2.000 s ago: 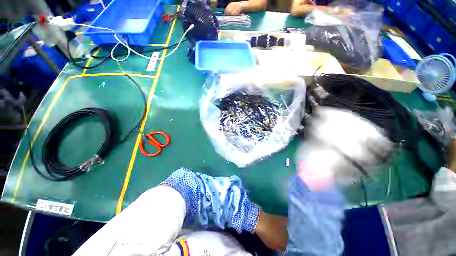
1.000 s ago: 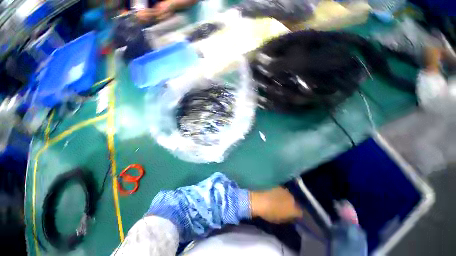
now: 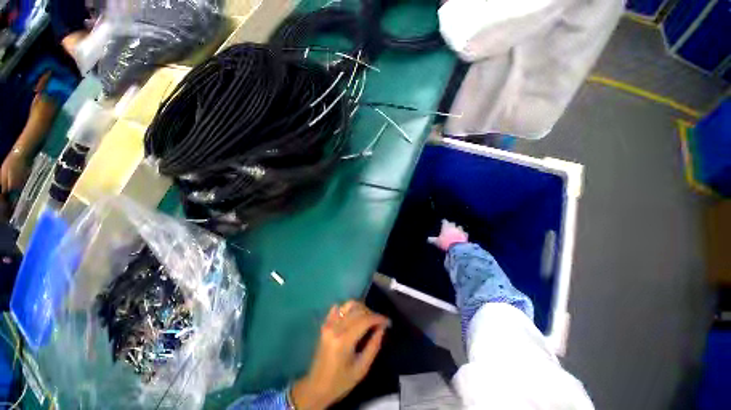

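The turnover crate (image 3: 571, 240) is deep and dark blue with a white rim, beside the bench and below its edge. My right hand (image 3: 449, 235), in a pale pinkish glove, reaches down inside it. It is small, and the dark crate interior hides whether it holds anything. My left hand (image 3: 341, 352) is bare, palm partly up with curled fingers, at the bench's near edge; nothing shows in it. Black cable coils (image 3: 240, 120) lie heaped on the green bench mat, with pale leads sticking out. The clear plastic bag (image 3: 216, 280) is open around mixed small parts (image 3: 148, 312).
Cream trays (image 3: 120, 152) run along the bench, with a dark-filled bag (image 3: 160, 40) behind. A light-blue tray (image 3: 40, 280) is beyond the open bag. A person's pale-clad body (image 3: 513, 72) is at the bench edge beyond the crate; another person's arm (image 3: 28, 132) is far left.
The view has swung right, toward the crate. My right hand has gone from the cable heap down into the crate. My left hand, earlier partly hidden, now shows fully at the bench edge.
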